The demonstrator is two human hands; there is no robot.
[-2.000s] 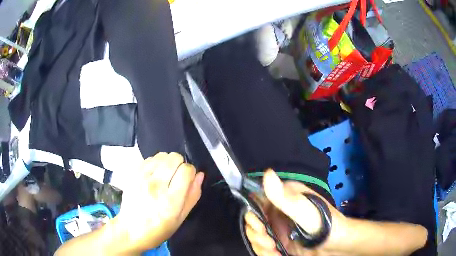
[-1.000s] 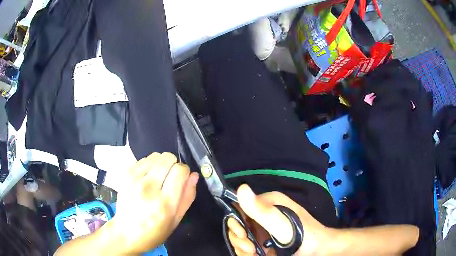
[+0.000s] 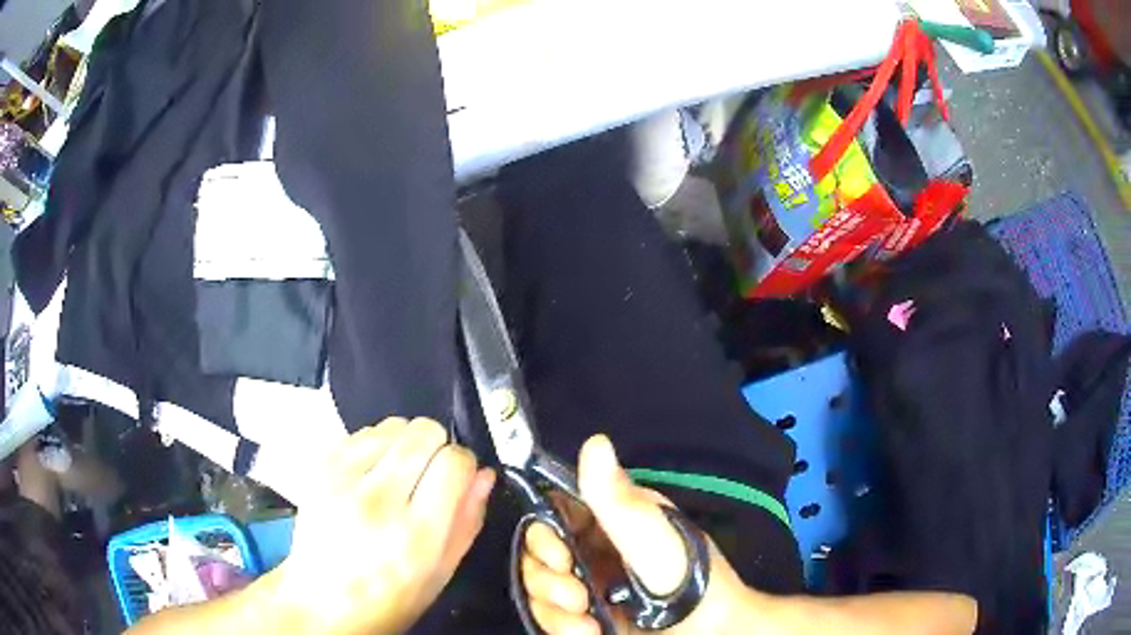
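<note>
Black garment cloth [image 3: 360, 248] lies over the white table and hangs at its front edge. A pale piece [image 3: 261, 221] and a dark grey piece [image 3: 263, 329] show on it. My left hand [image 3: 403, 515] pinches the cloth's lower edge, its fingers curled. My right hand [image 3: 633, 546] holds large shears [image 3: 499, 372] by their black handles. The blades point up along the cloth's right edge, close together; whether cloth lies between them cannot be told.
White table edge [image 3: 595, 106] runs across the top. A red-handled shopping bag [image 3: 843, 186] stands at upper right. A blue perforated crate or stool [image 3: 806, 447] and dark cloth [image 3: 949, 434] are at right. A blue basket [image 3: 124, 577] with small items is lower left.
The shears have moved left to the cloth's edge and their blades have come closer together. My left hand keeps its hold. The view has shifted slightly.
</note>
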